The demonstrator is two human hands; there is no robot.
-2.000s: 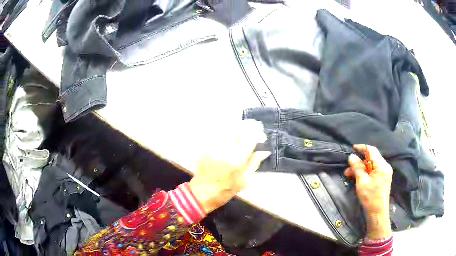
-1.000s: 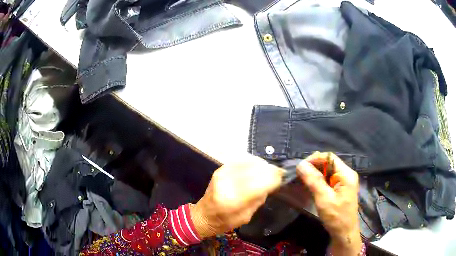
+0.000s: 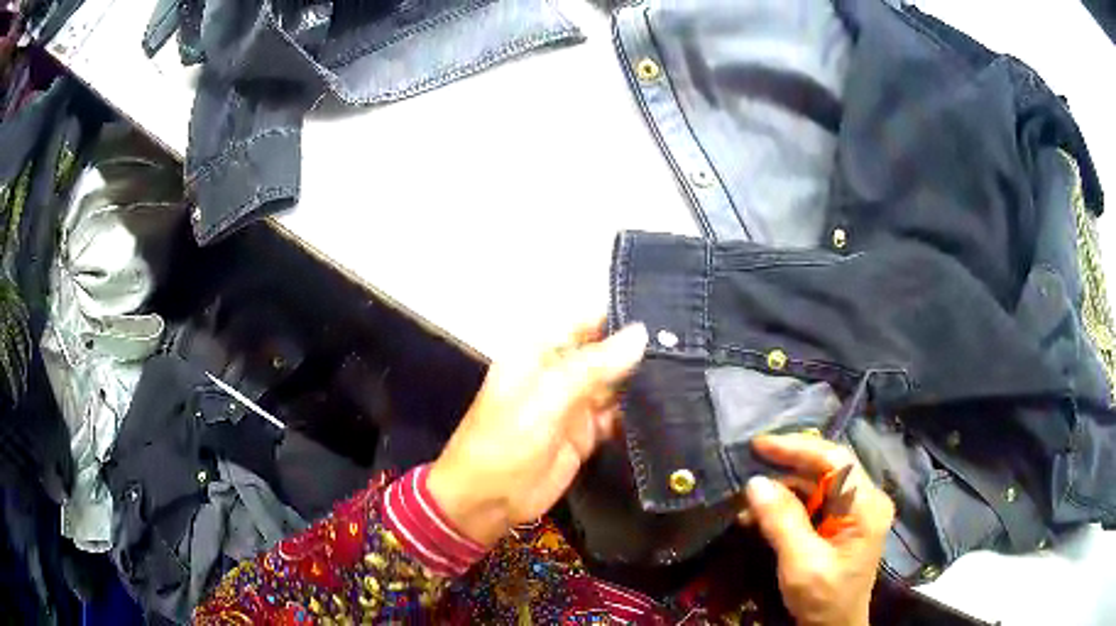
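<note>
A black-grey denim jacket (image 3: 930,232) lies on the table, its paler inside and gold buttons showing. Its sleeve lies across the front with the cuff (image 3: 661,422) opened out, showing a silver and a gold button. My left hand (image 3: 532,422) holds the cuff's left edge, thumb on top beside the silver button. My right hand (image 3: 820,526) pinches the cuff's lower edge near the sleeve opening. It also holds orange-handled thread snips (image 3: 832,495), partly hidden by the fingers, with the blades not clearly visible.
The white table (image 3: 453,208) has its front edge running diagonally. Another denim jacket (image 3: 251,147) lies at the upper left, its cuff over that edge. A heap of dark and pale garments (image 3: 110,281) is at the left, below the table.
The cuff has gone from folded to opened out, showing its gold button and grey inside. My left hand has moved left and up to its edge; my right hand has moved slightly down.
</note>
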